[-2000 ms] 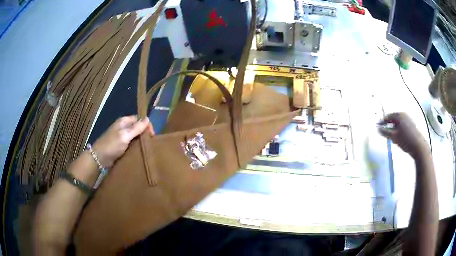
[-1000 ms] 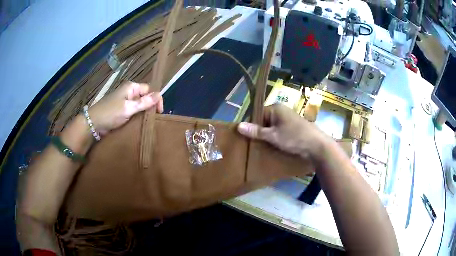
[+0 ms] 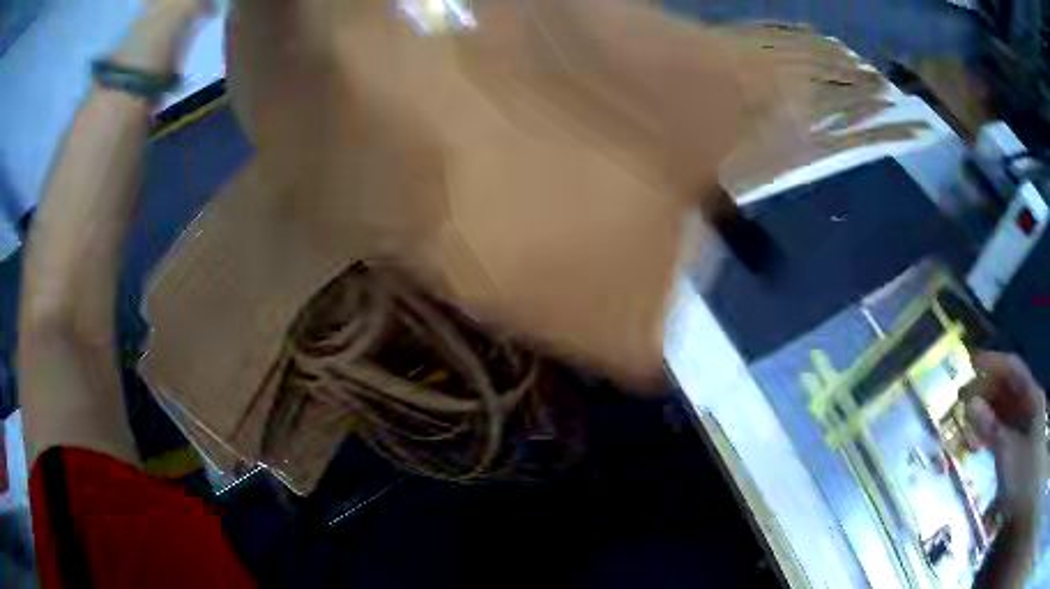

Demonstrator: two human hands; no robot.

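A brown bag panel (image 3: 553, 196) is held up across the upper middle, strongly blurred. A bright shiny spot, probably the small plastic packet (image 3: 438, 14), shows on it at the top edge. My left hand (image 3: 179, 16) is cut off by the top edge at upper left, so its fingers and grip are hidden. My right hand (image 3: 1011, 397) is at the right edge above the template plate (image 3: 794, 385), away from the panel. It is blurred, its fingers look loosely bent and apart, and nothing shows in it.
Finished bags with looped straps (image 3: 403, 368) lie low at left-centre, below the raised panel. The black mat (image 3: 818, 247) lies on the white machine table (image 3: 720, 397). Loose strap stock (image 3: 806, 104) lies behind it. Yellow tape guides (image 3: 887, 368) cross the plate.
The view has swung left and down to the bag pile. My right hand has let go of the bag and is apart from it. The bag panel has moved over the pile.
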